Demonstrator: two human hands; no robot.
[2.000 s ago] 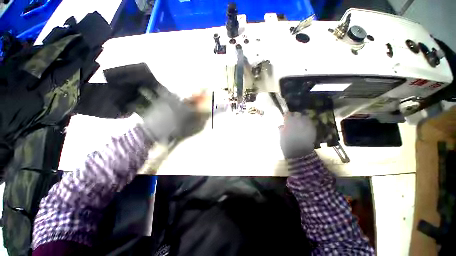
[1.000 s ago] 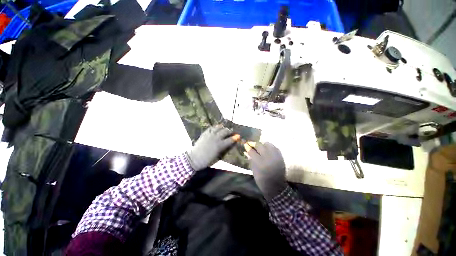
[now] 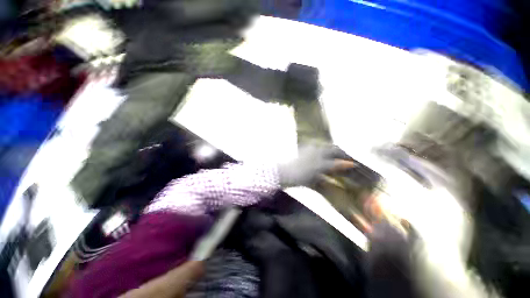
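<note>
The view is strongly blurred. The joined strip (image 3: 311,119) of black and camouflage panels lies on the white table and runs down to my hands. My left hand (image 3: 311,166), in a grey glove, has its fingertips closed on the strip. My right hand (image 3: 388,230) is at the strip's lower right end, at the table's front edge; its fingertips touch or overlap the fabric, but blur hides its grip. The sewing machine (image 3: 488,99) is smeared at the right; its needle area cannot be made out.
Another person's bare hand (image 3: 174,279) is at the lower left, holding a pale flat object (image 3: 218,233) close to my left sleeve. A dark and camouflage fabric heap (image 3: 136,122) is at left. A blue bin (image 3: 430,26) stands behind the table. Red and blue items are blurred at far left.
The view has swung left, so the table and machine appear farther right. Another person's hand with a pale object has come into view. My hands remain near the strip, a little farther apart.
</note>
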